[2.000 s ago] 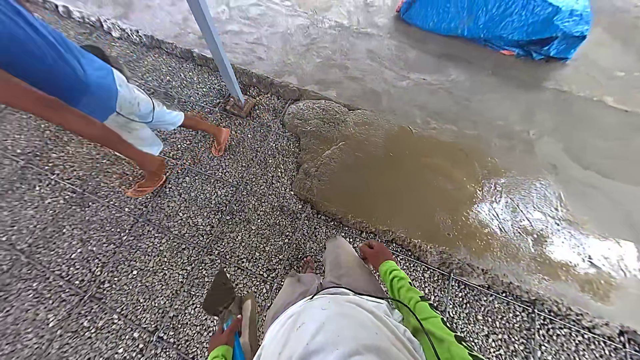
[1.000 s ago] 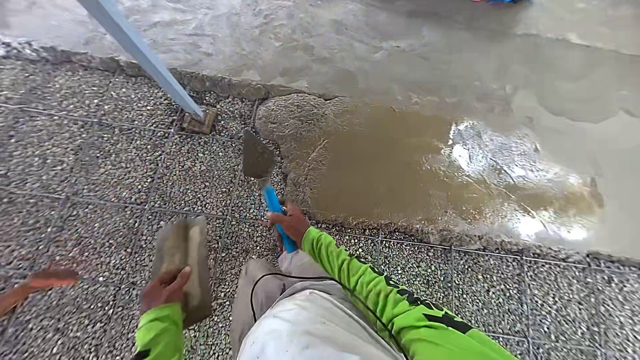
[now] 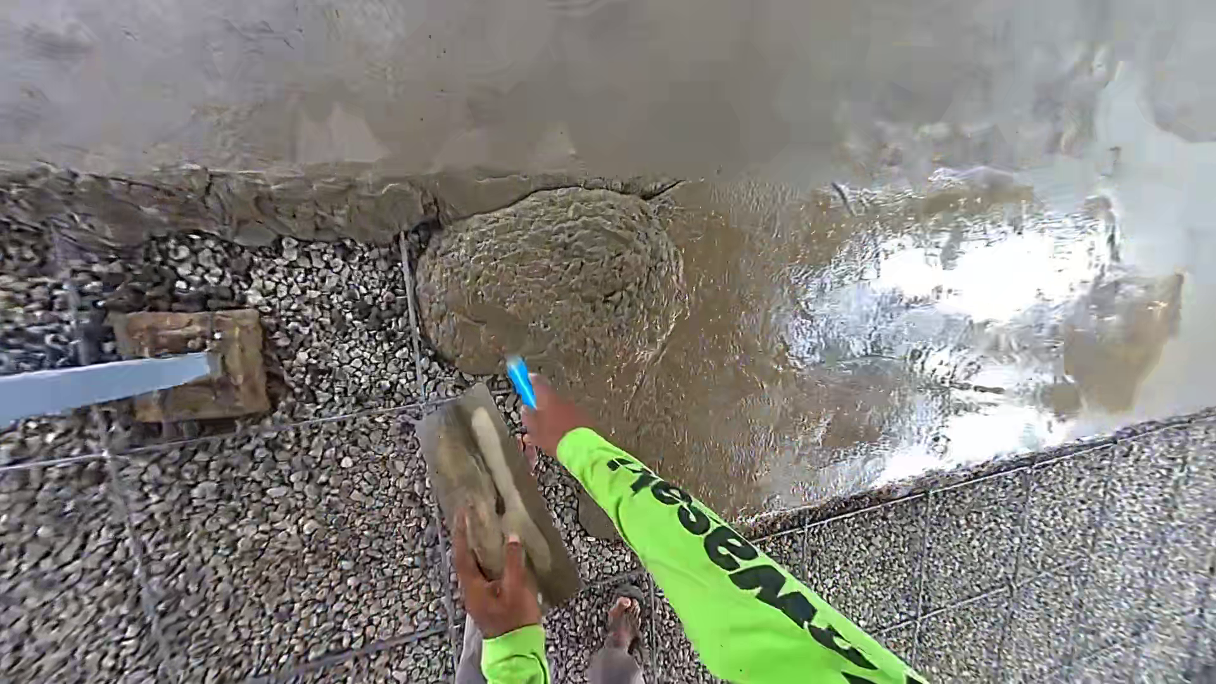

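My right hand [image 3: 553, 416] grips the blue handle of a pointing trowel [image 3: 521, 382]; its blade is blurred against the lower left of the wet mortar mound [image 3: 560, 271]. Below and left of it, my left hand [image 3: 496, 584] holds a rectangular plastering float [image 3: 499, 494] over the gravel, its long handle facing up. Brown, wet mortar [image 3: 722, 380] spreads rightward from the mound, shiny with water on its right part.
Steel mesh wires cross the gravel bed [image 3: 285, 532]. At the left a light blue post [image 3: 104, 385] stands on a brown base block [image 3: 195, 366]. A rough concrete edge [image 3: 313, 209] borders the smooth grey slab [image 3: 475, 85] beyond. My foot [image 3: 624, 617] is on the gravel.
The trowel went from my left hand, two seconds ago, to my right hand one second ago, and is now at the mound. The view has moved closer. The other person is out of view.
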